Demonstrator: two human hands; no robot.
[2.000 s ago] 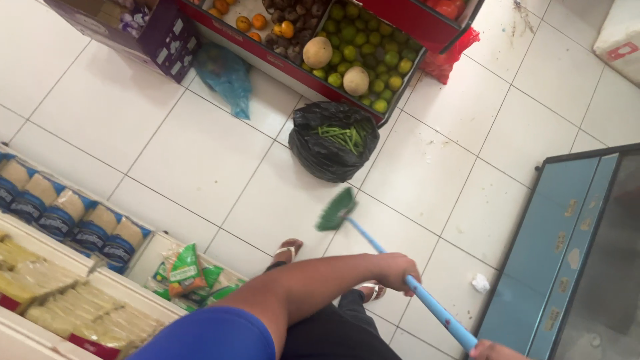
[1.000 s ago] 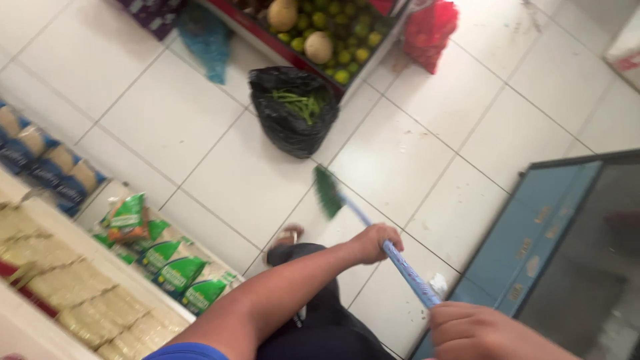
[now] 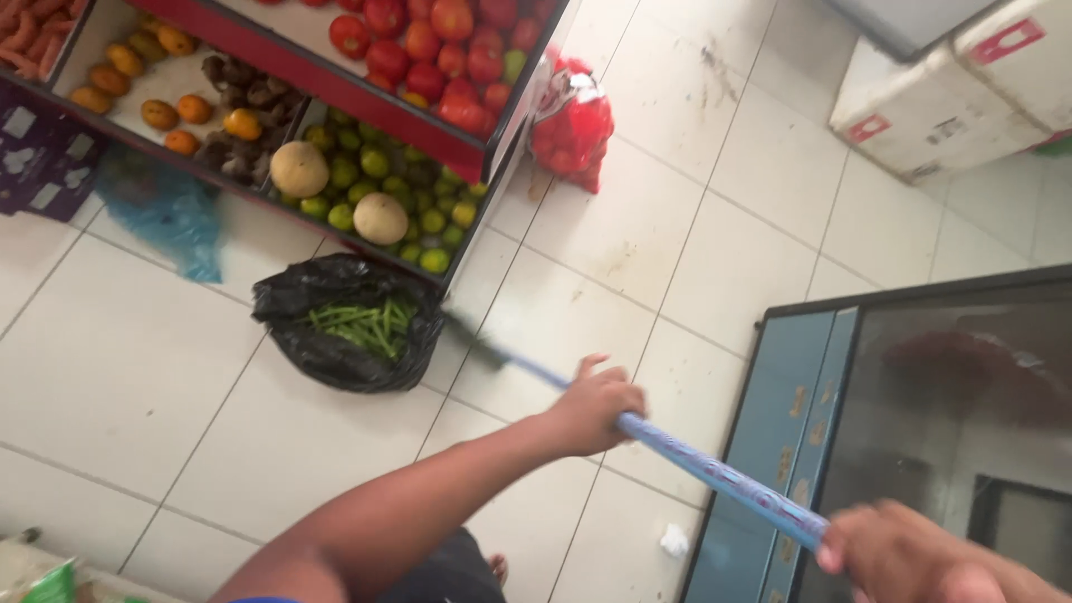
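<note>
A blue patterned broom handle [image 3: 724, 479] runs diagonally across the lower right. My left hand [image 3: 596, 405] grips it partway down, one finger slightly raised. Around its upper end, at the lower right, my right hand [image 3: 909, 548] is closed. The dark green broom head [image 3: 476, 339], blurred, is on the tiles beside a black plastic bag [image 3: 335, 368] that holds green beans [image 3: 366, 327]. Just behind the broom head is the corner of the produce stand, with limes [image 3: 374, 163] in its lower tray.
Tomatoes [image 3: 427, 50] fill the upper tray. A red bag [image 3: 573, 126] lies beside the stand, a blue plastic bag [image 3: 167, 213] in front. A glass-fronted cabinet [image 3: 770, 419] borders the right, white boxes [image 3: 930, 126] the upper right. A crumpled white scrap [image 3: 673, 540] lies on the floor.
The broom head has moved from open floor to the stand's corner beside the black bag. Both hands have stayed on the handle. The view has shifted, showing more of the stand.
</note>
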